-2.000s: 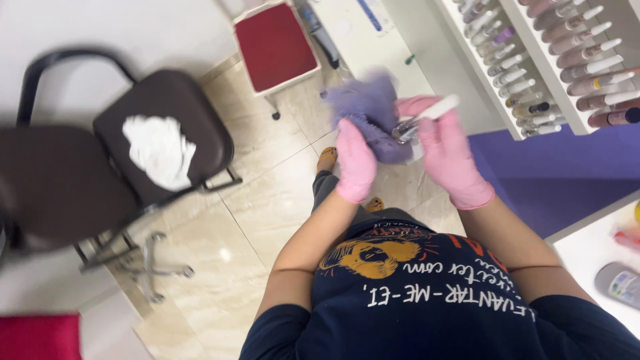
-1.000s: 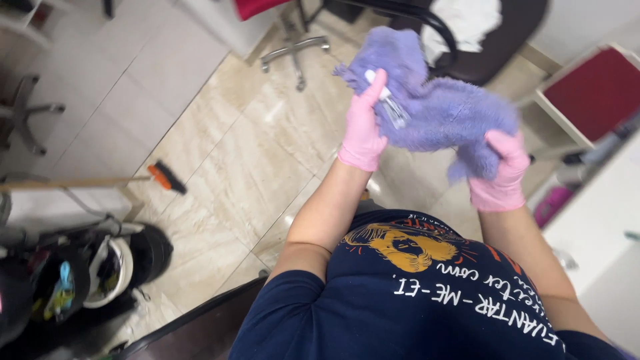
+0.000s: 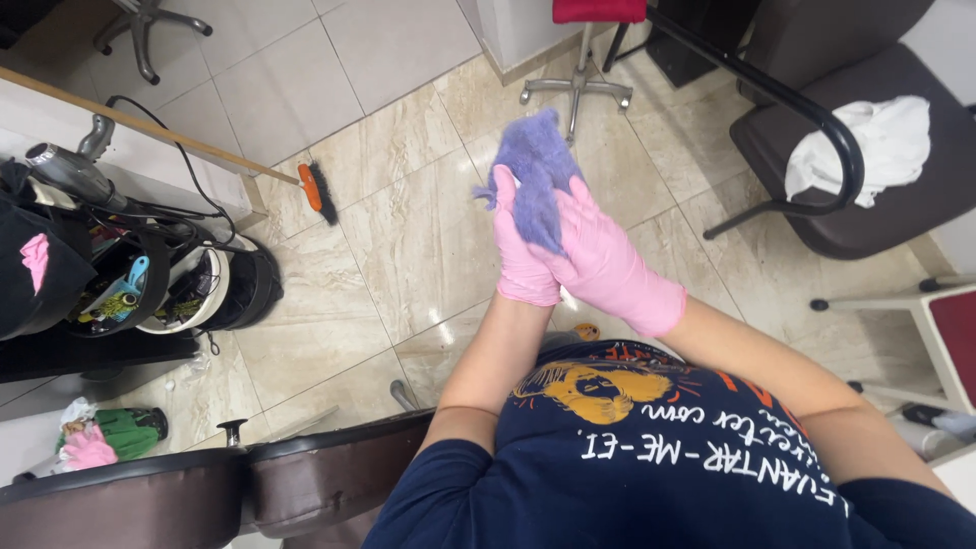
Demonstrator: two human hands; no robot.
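A bunched purple cloth point(image 3: 536, 171) is pressed between my two hands, out in front of my body above the tiled floor. My left hand point(image 3: 521, 244), in a pink glove, lies along the cloth's left side with the thumb up. On the other side my right hand point(image 3: 606, 255), also in a pink glove, closes over the cloth, its heel against the left hand. A small bit of something white shows between the left fingers and the cloth; the rest of it is hidden in the folds.
A brown armchair point(image 3: 846, 175) with a white cloth point(image 3: 869, 149) on it stands at right. At left are a broom point(image 3: 313, 191), a hair dryer point(image 3: 76, 175) and a holder of brushes point(image 3: 122, 297). A brown padded chair point(image 3: 328, 473) is close below; a red stool point(image 3: 598, 9) stands ahead.
The hands have come together and the cloth, spread between them a second ago, is now bunched. The white-handled metal tool seen before is now mostly covered. The view has swung round.
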